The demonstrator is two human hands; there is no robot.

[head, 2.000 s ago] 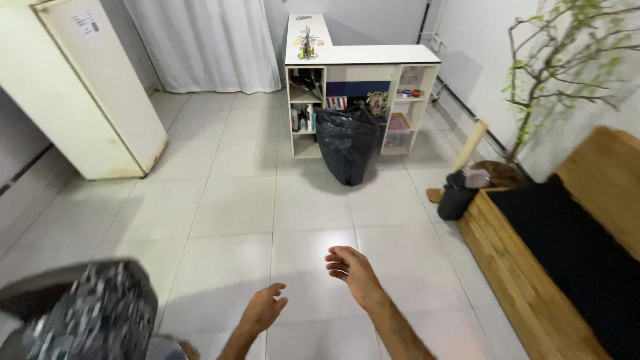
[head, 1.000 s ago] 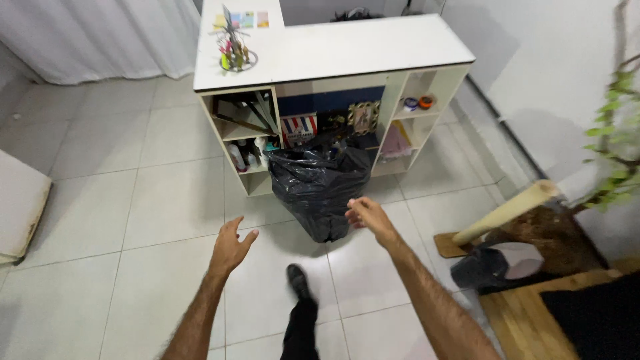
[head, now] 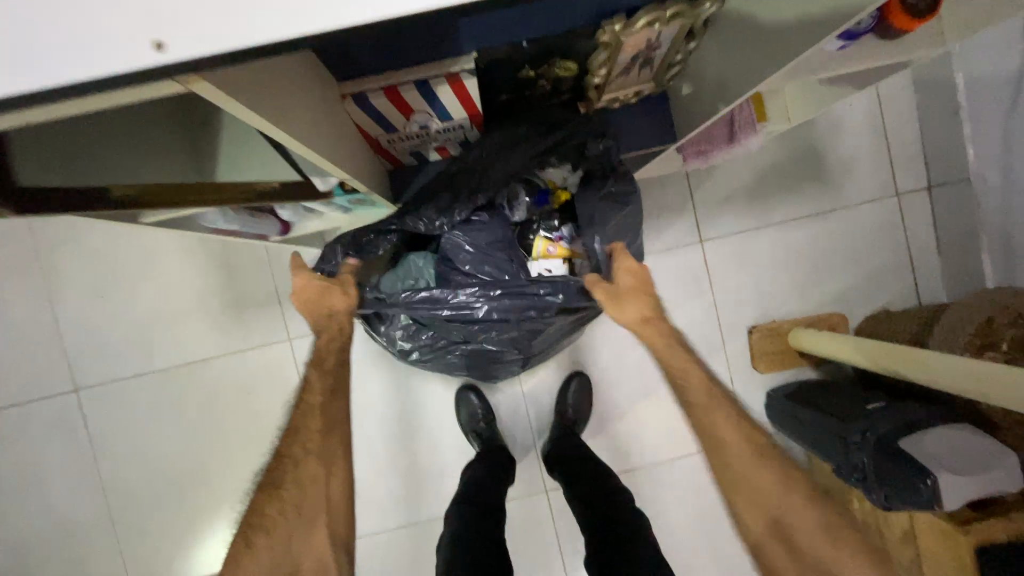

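A large black plastic garbage bag (head: pixel 480 336) stands on the tiled floor just in front of my shoes, its mouth spread wide. Inside it lie mixed waste, a yellow and white package (head: pixel 550 254), a greenish crumpled plastic piece (head: pixel 410 272) and clear plastic. My left hand (head: pixel 326 294) grips the bag's rim at its left side. At the right side of the rim, my right hand (head: pixel 628 288) pinches the plastic between thumb and fingers.
Behind the bag is a white shelf counter (head: pixel 160 48) holding a striped sign (head: pixel 420 116), an ornate picture frame (head: pixel 648 56) and a pink cloth (head: pixel 724 136). To the right are a wooden base with a pole (head: pixel 904 360) and a dark bin (head: pixel 856 440).
I have come up to the bag, and the view has moved much closer. Both hands, apart from the bag before, now hold its rim, and the mouth is spread open.
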